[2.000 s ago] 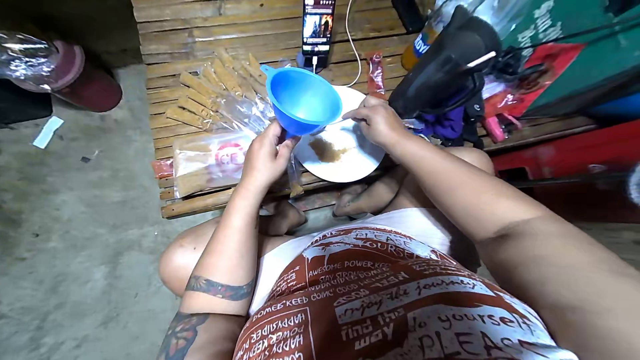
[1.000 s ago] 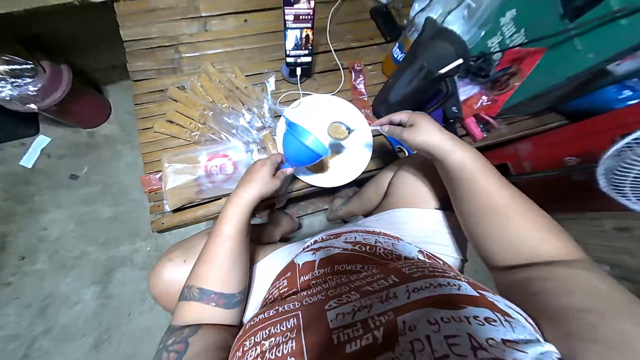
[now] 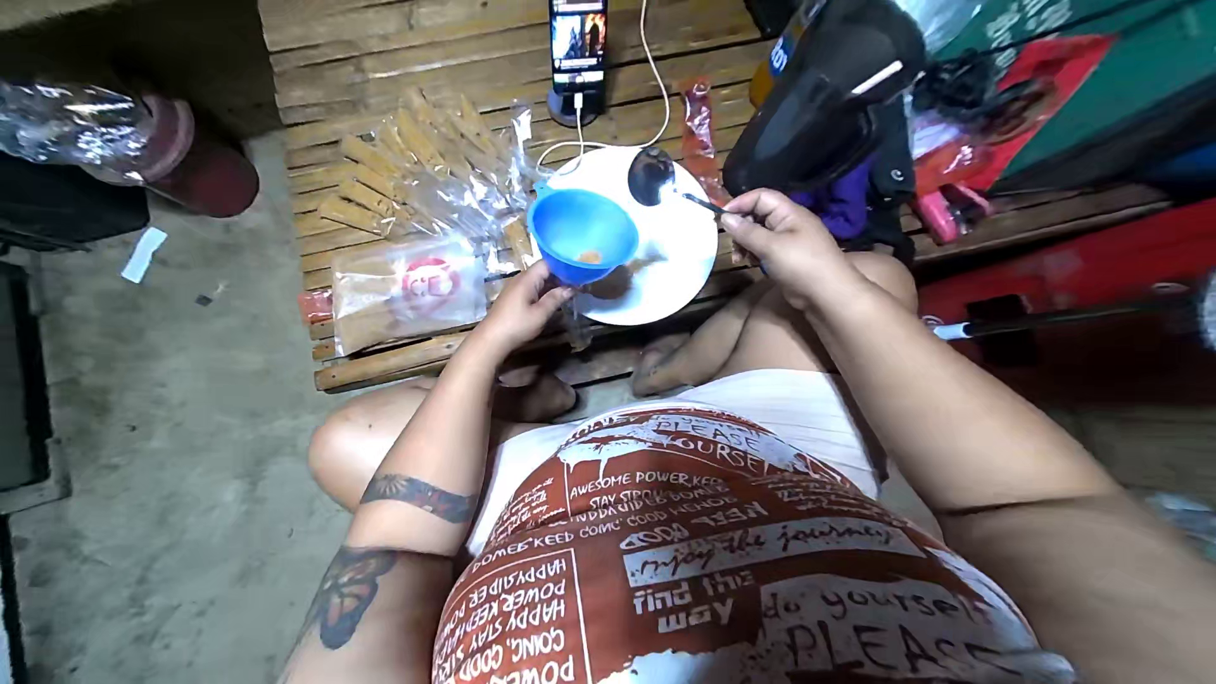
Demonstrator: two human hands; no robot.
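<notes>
My left hand (image 3: 525,309) holds a blue plastic funnel (image 3: 581,233) from below, over the left part of a white plate (image 3: 679,271). A little brown powder (image 3: 589,256) lies inside the funnel, and more brown powder (image 3: 616,283) is on the plate beside it. Clear plastic hangs below the funnel near my left fingers; how it joins the funnel is hidden. In my right hand (image 3: 777,237) is the handle of a metal spoon (image 3: 652,177), its bowl above the plate's upper part. Whether the spoon holds anything cannot be told.
Several filled plastic sachets (image 3: 380,176) and a clear bag of brown powder (image 3: 404,293) lie left on the bamboo bench (image 3: 323,57). A phone (image 3: 579,47) with a white cable stands behind the plate. A red packet (image 3: 698,119) and a black bag (image 3: 817,114) are at the right.
The funnel has tipped from leaning over the plate to having its opening up. The spoon, one second ago low over the plate's middle, is now near its upper part.
</notes>
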